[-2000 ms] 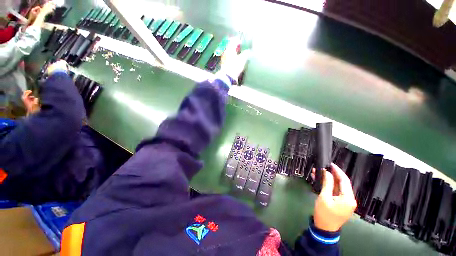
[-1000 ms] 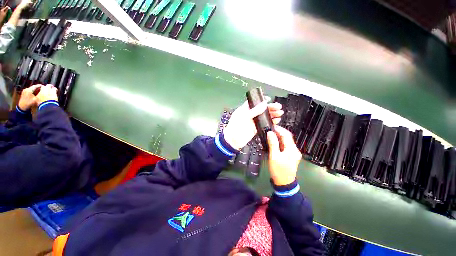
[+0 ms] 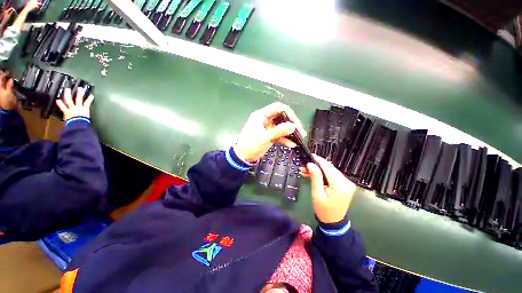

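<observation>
My left hand (image 3: 268, 133) and my right hand (image 3: 330, 191) hold one slim black remote (image 3: 302, 146) between them, seen edge-on and slanting down to the right. My left hand grips its upper end, my right hand its lower end. No green shows on it; whether its halves are fully closed I cannot tell. Several closed remotes with keypads (image 3: 278, 171) lie side by side on the green bench just below and behind my hands, partly covered by them. A long packed row of black back shells (image 3: 407, 166) lies to the right.
Front halves with green boards (image 3: 239, 26) lie spaced beyond the white rail (image 3: 275, 74). A slanted white bar crosses at upper left. Pale small parts (image 3: 104, 58) are scattered at left. A neighbour's hand (image 3: 75, 105) touches black pieces (image 3: 46, 86). Blue bins (image 3: 71, 243) are below the bench edge.
My left hand has come back from the far strip to my right hand. The held black piece has turned from its broad face to its edge. The neighbour's hands have moved apart.
</observation>
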